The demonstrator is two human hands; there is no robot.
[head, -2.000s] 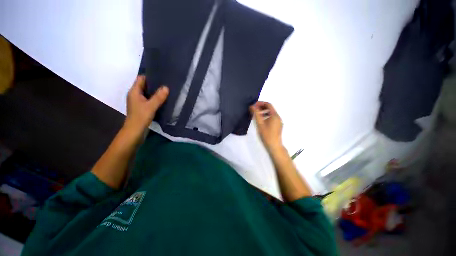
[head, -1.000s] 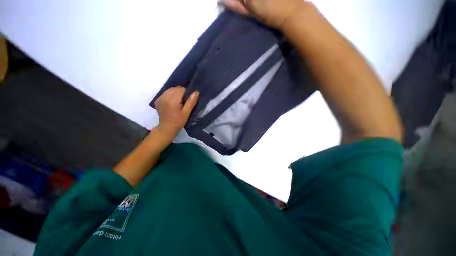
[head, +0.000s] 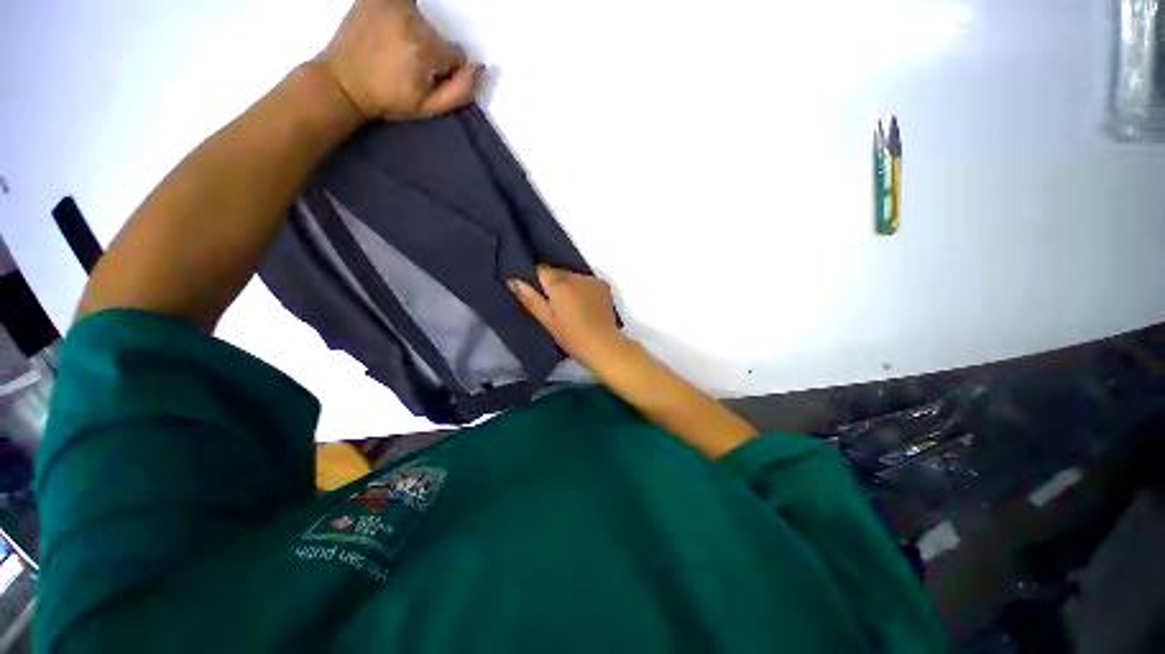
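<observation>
A folded dark grey suit jacket [head: 441, 192] lies on the white table against the front of my green shirt, with pale grey lining showing between its dark edges. My left hand [head: 399, 64] is closed at the jacket's far edge, its fingertips partly hidden, the forearm crossing over the jacket's left side. My right hand [head: 569, 307] holds the right edge near its lower corner, thumb and fingers on the cloth.
Green and yellow thread snips [head: 887, 176] lie on the white table [head: 728, 192] to the right. Clear plastic [head: 1137, 70] is at the upper right edge. A small black strip [head: 77, 233] lies at the left. Dark shiny bagged goods [head: 913, 441] are below the table's edge.
The view has turned and the jacket now slants the other way. My left hand is now at the far edge and my right hand at the near right side, the reverse of one second ago.
</observation>
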